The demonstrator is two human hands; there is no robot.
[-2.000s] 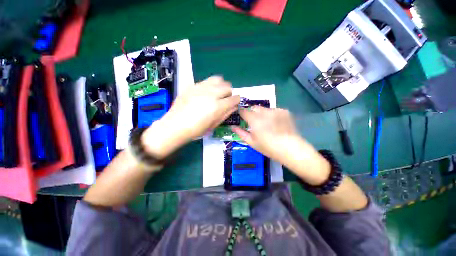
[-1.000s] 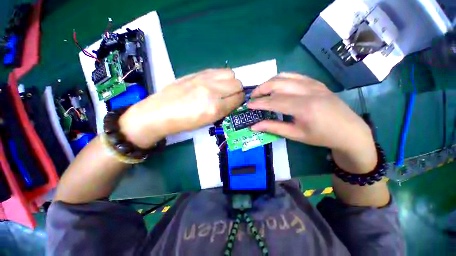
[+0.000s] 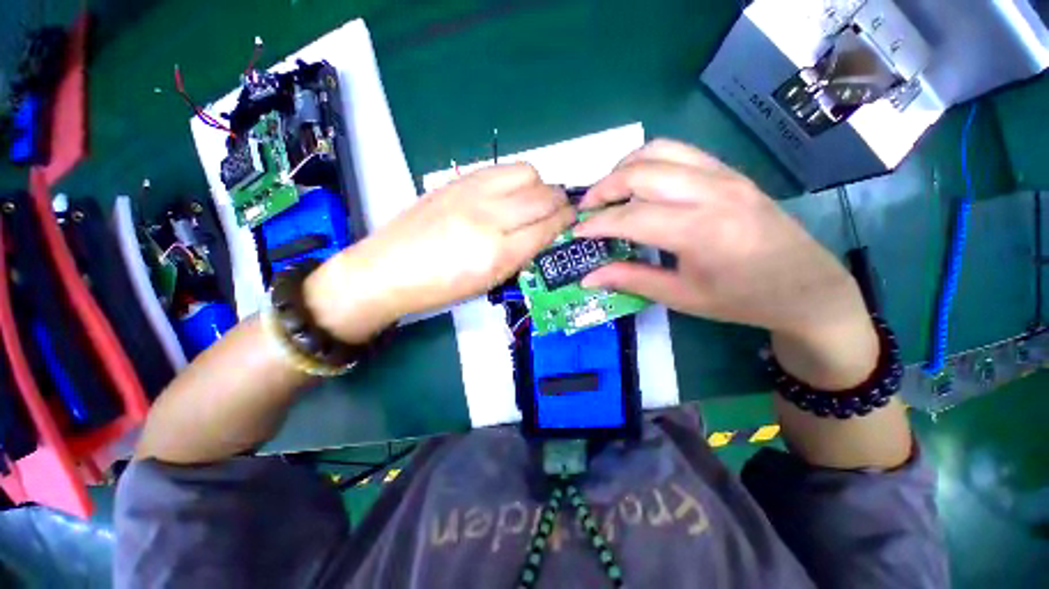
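A green circuit board with a dark digit display lies tilted over the upper half of a black housing. The housing holds a blue battery pack and rests on a white foam pad. My left hand is at the board's top left edge, its fingers pinched together; what they pinch is hidden. My right hand grips the board at its upper and right part, the thumb beside the display. The housing's top end is mostly hidden behind my fingers.
A second unit lies on a white foam pad at left. More units stand between red foam pads at far left. A light grey screw feeder is at upper right, with a blue coiled cable and a dark-handled tool nearby.
Since two seconds ago the view has shifted closer, and the board has become more visible and tilted. Over the last second both hands have stayed at its top end with only slight movement.
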